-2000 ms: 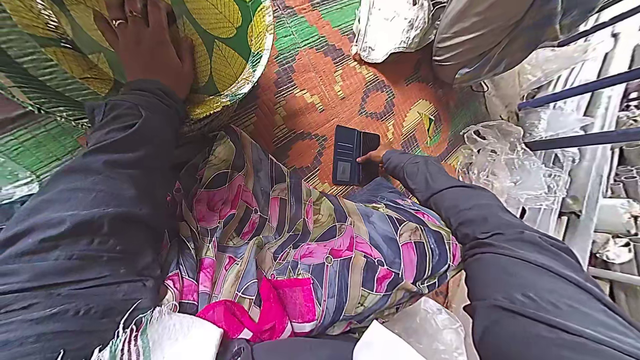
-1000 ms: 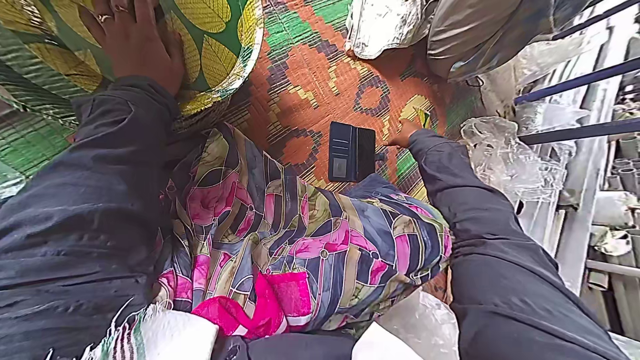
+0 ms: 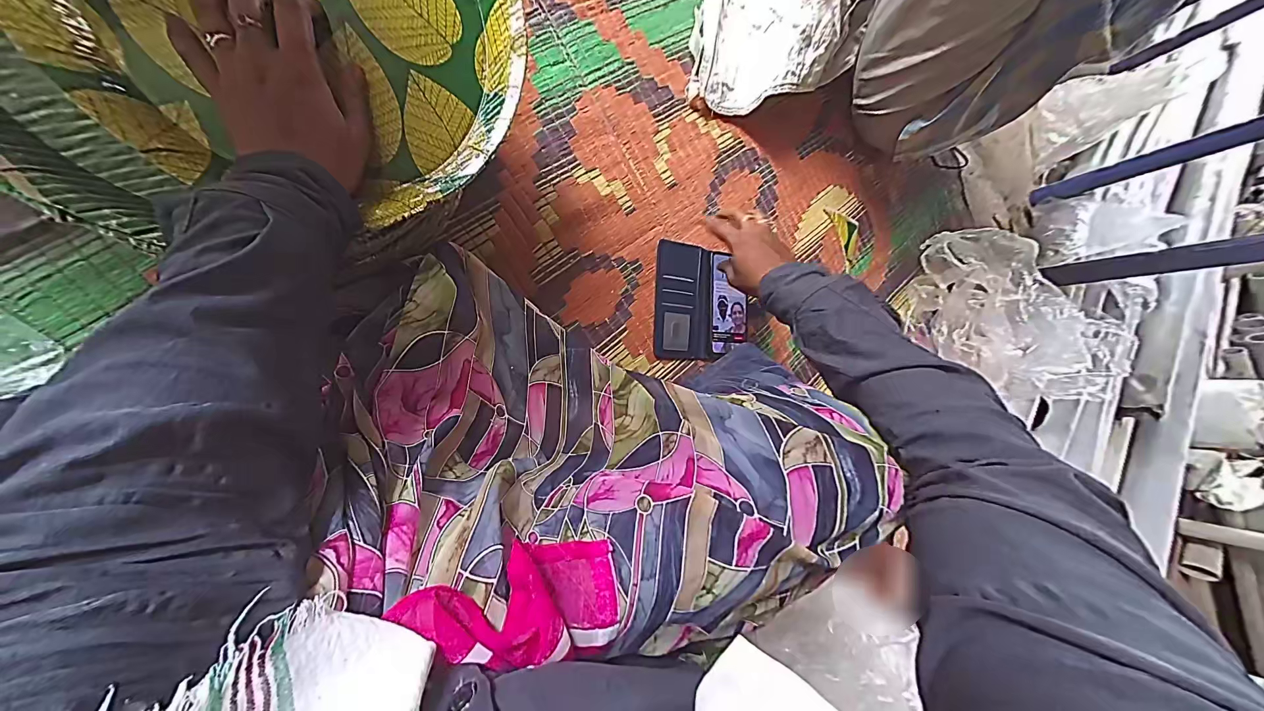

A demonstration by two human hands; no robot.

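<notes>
A smartphone (image 3: pixel 729 301) with its screen lit lies in an unfolded dark wallet case (image 3: pixel 679 296) on the patterned woven mat (image 3: pixel 592 148). My right hand (image 3: pixel 748 245) is at the phone's upper right edge, fingers apart, with one finger over or against the screen; it holds nothing. At the upper left, my left hand (image 3: pixel 281 89) rests spread, with rings on its fingers, on a round green surface with yellow leaf shapes (image 3: pixel 434 109). Nothing shows in its grasp. Patterned cloth (image 3: pixel 642 474) covers my legs just below the phone.
Another person's clothed leg (image 3: pixel 938 69) is at the upper right, beside a whitish cloth or bag (image 3: pixel 765 49). Crumpled clear plastic (image 3: pixel 1017 306) lies right of my right arm, near dark blue bars (image 3: pixel 1155 259). A bright pink cloth (image 3: pixel 533 602) lies on my lap.
The phone's screen, dark before, is now lit. My right hand touched the case's right edge two seconds ago, moved off to the right, and is now back over the phone's upper edge.
</notes>
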